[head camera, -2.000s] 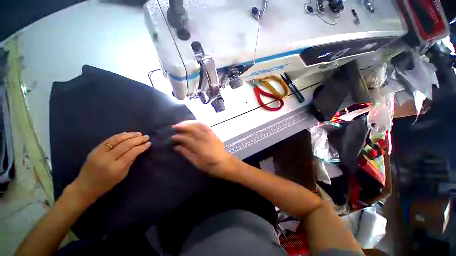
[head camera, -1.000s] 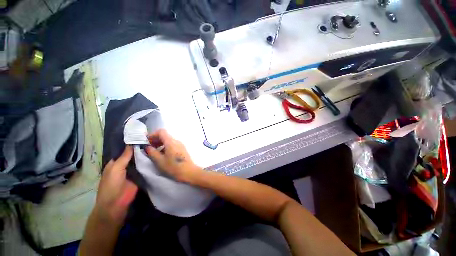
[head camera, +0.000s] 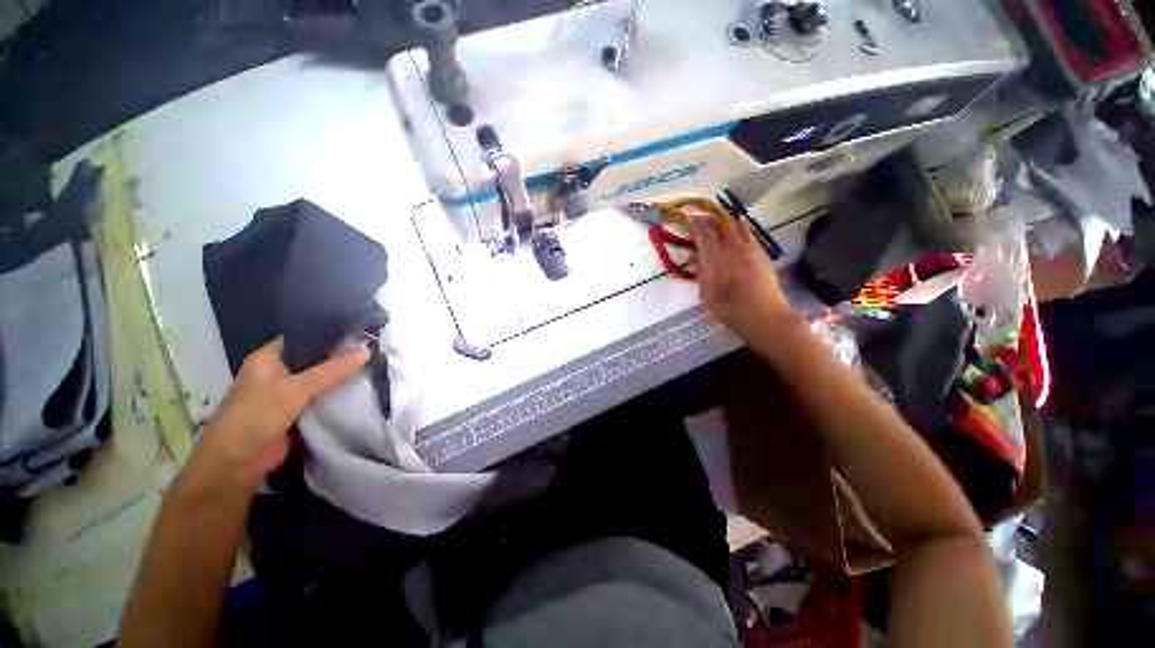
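The dark garment panel (head camera: 298, 272) lies bunched and folded at the left of the machine table, with its pale grey backing (head camera: 380, 487) turned up below. My left hand (head camera: 272, 399) holds the folded cloth, thumb and finger near a dark slit or edge. My right hand (head camera: 732, 272) is on the scissors (head camera: 671, 241), over the yellow-orange handle loop; the red loop shows beside its fingers. Whether the fingers have closed round the handle is hard to tell. The scissors lie on the table by the machine.
The white sewing machine (head camera: 684, 127) stands behind, its presser foot (head camera: 517, 228) left of the scissors. A slim dark tool (head camera: 750, 225) lies beside the scissors. Grey cut pieces (head camera: 51, 348) are stacked at left. A carton (head camera: 874, 551) of scraps and packaging stands at right.
My right hand has left the cloth and moved right to the scissors. My left hand still holds the cloth, which has turned from lying flat, dark side up, to folded with pale backing showing.
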